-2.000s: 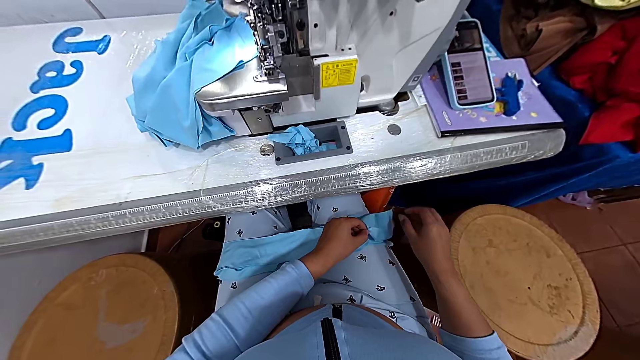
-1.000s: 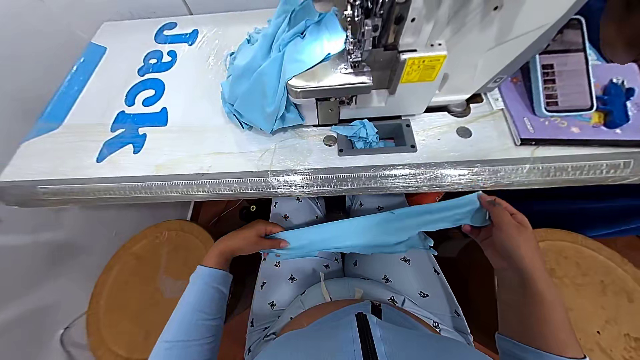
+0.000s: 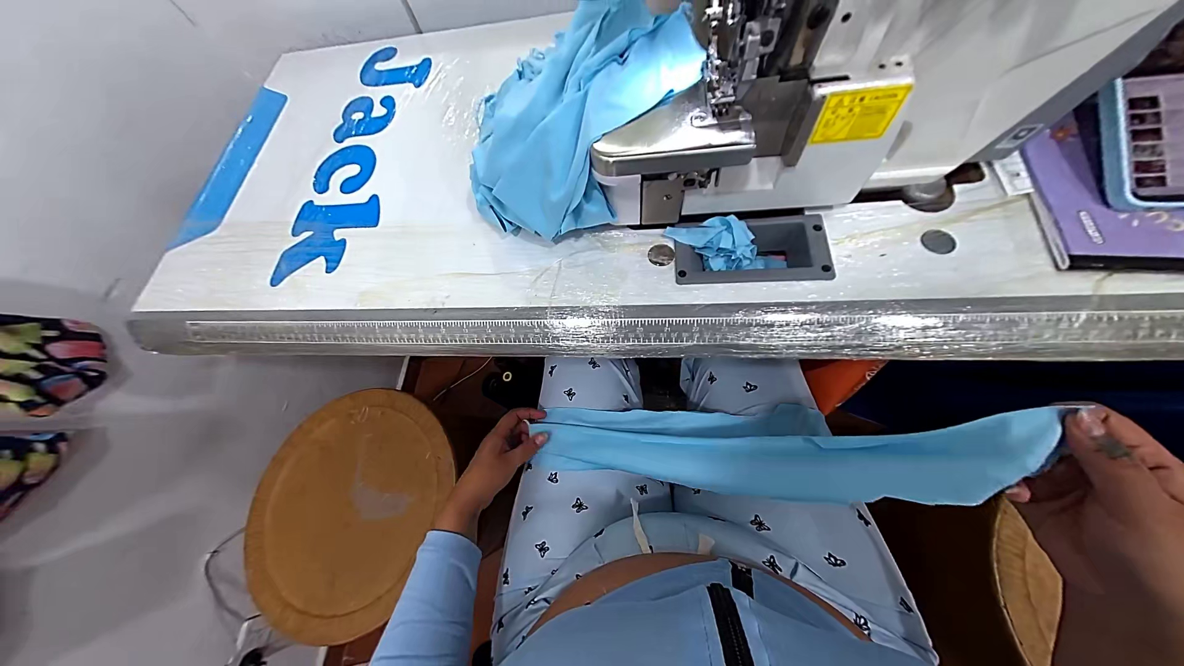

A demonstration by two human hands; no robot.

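Observation:
A long strip of light blue fabric (image 3: pixel 740 453) lies stretched across my lap, below the table's front edge. My left hand (image 3: pixel 504 453) pinches its left end between thumb and fingers. My right hand (image 3: pixel 1105 472) grips the other end, held out to the right past my thigh. Behind the table edge stands an overlock sewing machine (image 3: pixel 786 120). A bunched pile of the same blue fabric (image 3: pixel 546 139) rests left of its metal bed, partly on it. Crumpled blue scraps (image 3: pixel 726 242) sit in the grey recessed tray (image 3: pixel 805 250).
The white sewing table (image 3: pixel 444 250) has a printed ruler (image 3: pixel 416 331) along its front edge. A phone (image 3: pixel 1147 139) lies on a purple notebook (image 3: pixel 1101 222) at the right. Round wooden stools (image 3: pixel 324 518) flank my legs; a cable (image 3: pixel 217 573) hangs near the left one.
My hands have moved apart, and the fabric strip, earlier on my lap with my hands close together, is now drawn out lengthwise. The right hand has moved farther right. The view has shifted left.

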